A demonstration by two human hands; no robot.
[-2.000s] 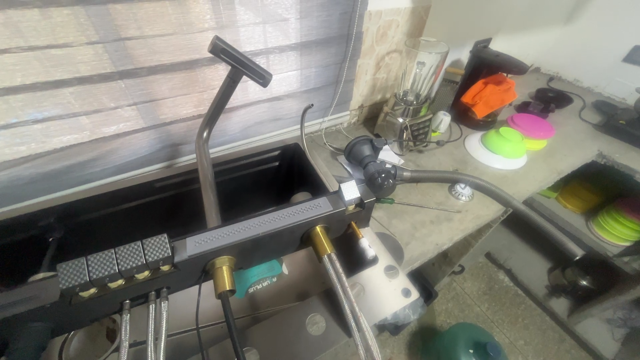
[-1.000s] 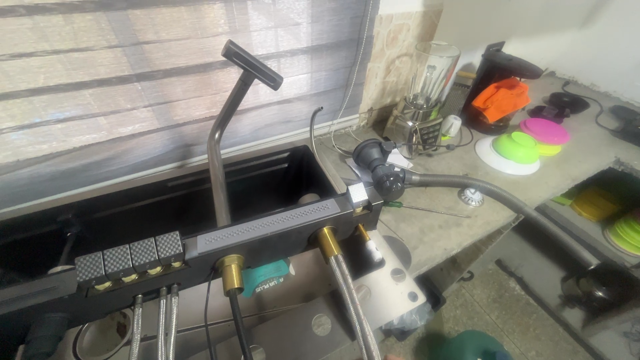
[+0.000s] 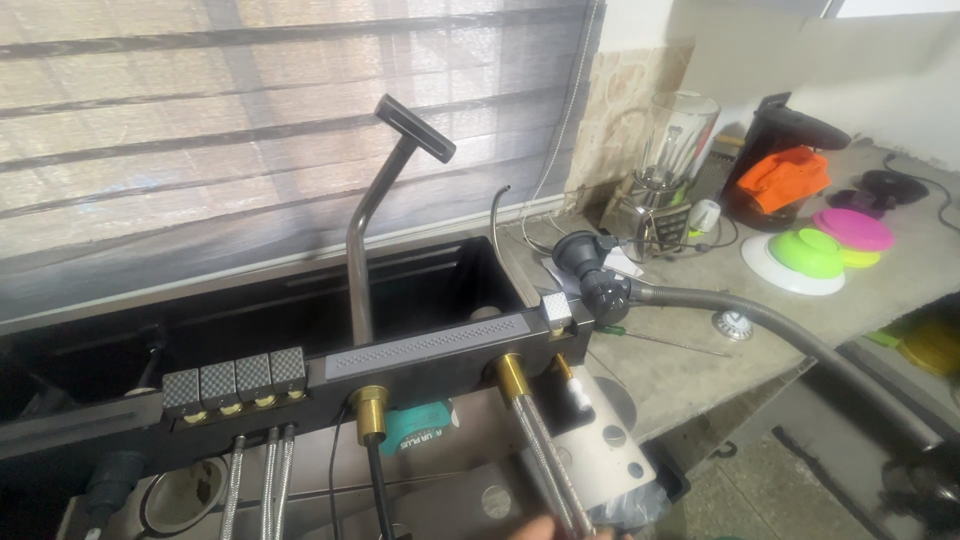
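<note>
At the bottom edge, fingertips (image 3: pixel 536 528) of a bare hand show beside the braided metal hoses (image 3: pixel 546 465); which hand it is, and whether it grips them, I cannot tell. The hoses hang from a brass fitting (image 3: pixel 511 376) under the black sink's faucet ledge (image 3: pixel 427 351). Another brass fitting (image 3: pixel 371 414) has a black hose below it. Several checkered knobs (image 3: pixel 236 381) line the ledge at left. A metal faucet (image 3: pixel 367 240) with a T-shaped head rises behind it. A black drain fitting (image 3: pixel 604 294) with a grey corrugated hose (image 3: pixel 720 301) rests at the right end.
A green-handled screwdriver (image 3: pixel 660 340) and a sink strainer (image 3: pixel 733 325) lie on the concrete counter (image 3: pixel 675 390). Farther back stand a blender (image 3: pixel 664 165), a black appliance (image 3: pixel 780 150) with an orange cloth (image 3: pixel 785 178), and colored bowls (image 3: pixel 806 253). A blind (image 3: pixel 225 150) hangs behind the sink.
Fingertips have come into view at the bottom edge near the braided hoses; no hand shows in the earlier frames. The sink and its fittings have not plainly moved.
</note>
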